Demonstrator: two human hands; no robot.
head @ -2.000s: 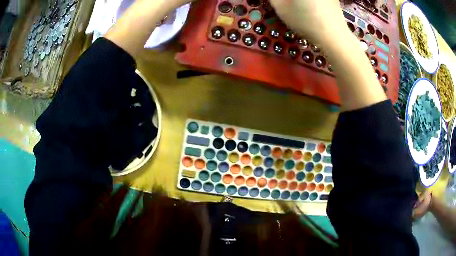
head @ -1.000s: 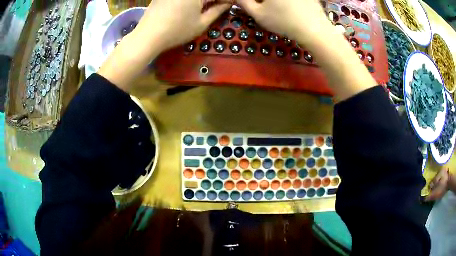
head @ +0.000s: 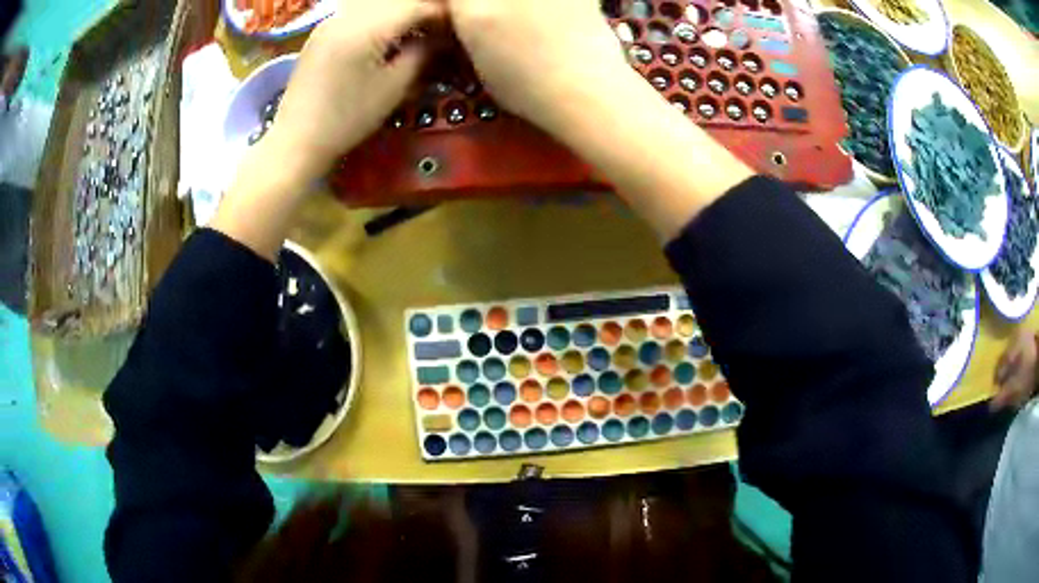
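The red fixture (head: 518, 162) lies beyond the sample keyboard, with rows of round holes, many with shiny centres, and flat pieces in slots at its right. My left hand (head: 365, 71) and my right hand (head: 518, 46) are close together over the fixture's left part, cut off by the top edge. Their fingertips are hidden or blurred, so I cannot tell what they hold. The pale sample keyboard (head: 570, 370) with multicoloured round keys lies nearest me; my right sleeve covers its right end.
A round cream tub (head: 313, 353) of black pieces is at left. A brown tray (head: 108, 182), a lilac bowl (head: 256, 103) and an orange-piece dish (head: 273, 14) lie beyond. Dishes of green (head: 948, 159), grey-blue (head: 917, 290) and yellow pieces (head: 986, 85) are at right. Another person's hand (head: 1014, 370) is at the right edge.
Both my hands have moved left over the fixture, and my right hand has joined my left. The view has shifted, showing more of the fixture's right side and the orange dish.
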